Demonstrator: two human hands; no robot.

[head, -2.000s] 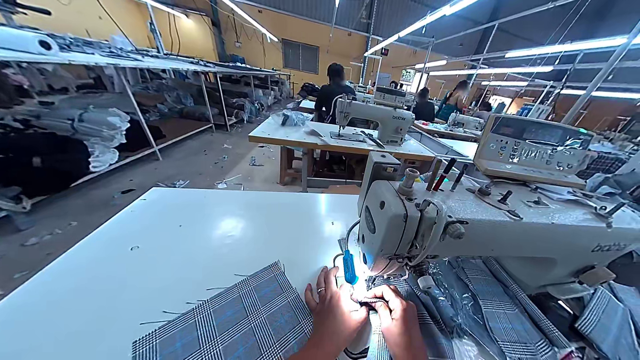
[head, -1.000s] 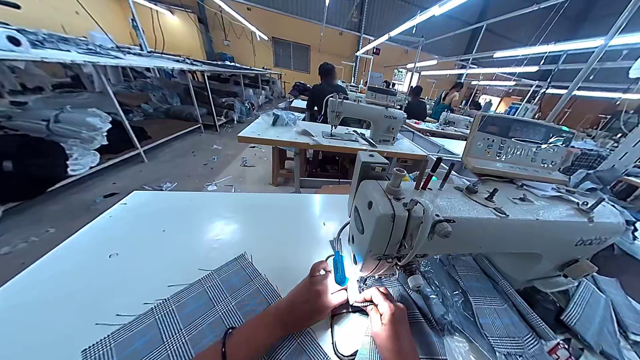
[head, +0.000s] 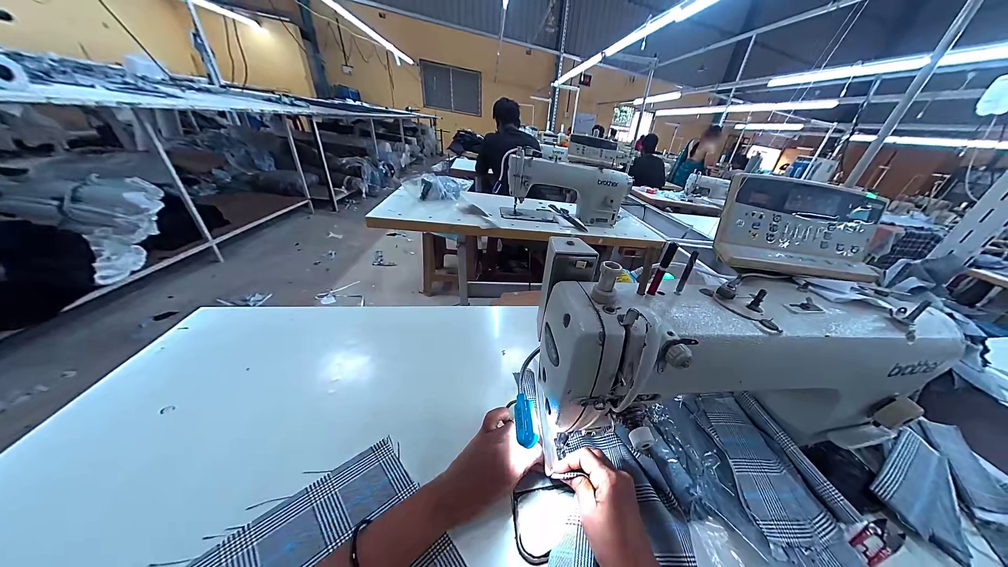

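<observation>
A white Brother industrial sewing machine (head: 756, 346) stands on the white table, its needle area lit. My left hand (head: 492, 453) is just left of the needle area, beside a blue-cased lamp (head: 525, 421); its fingers are partly hidden. With thumb and forefinger, my right hand (head: 602, 500) pinches a small edge of the grey checked fabric below the machine head. Checked fabric (head: 630, 465) runs under the machine arm. A separate checked panel (head: 331, 508) with loose threads lies under my left forearm. A dark looped cord or strip (head: 517, 524) lies between my hands.
The white tabletop (head: 260, 394) extends left. A control box (head: 803, 224) sits behind the machine, and fabric pieces (head: 929, 480) lie at right. Ahead is another sewing machine (head: 571, 185) on its table, with a person (head: 506, 142) beyond. Shelves (head: 236, 189) with wrapped bundles line the left.
The left forearm now reaches across the checked panel, which it did not cover two seconds ago. The dark looped strip has come into sight between the hands.
</observation>
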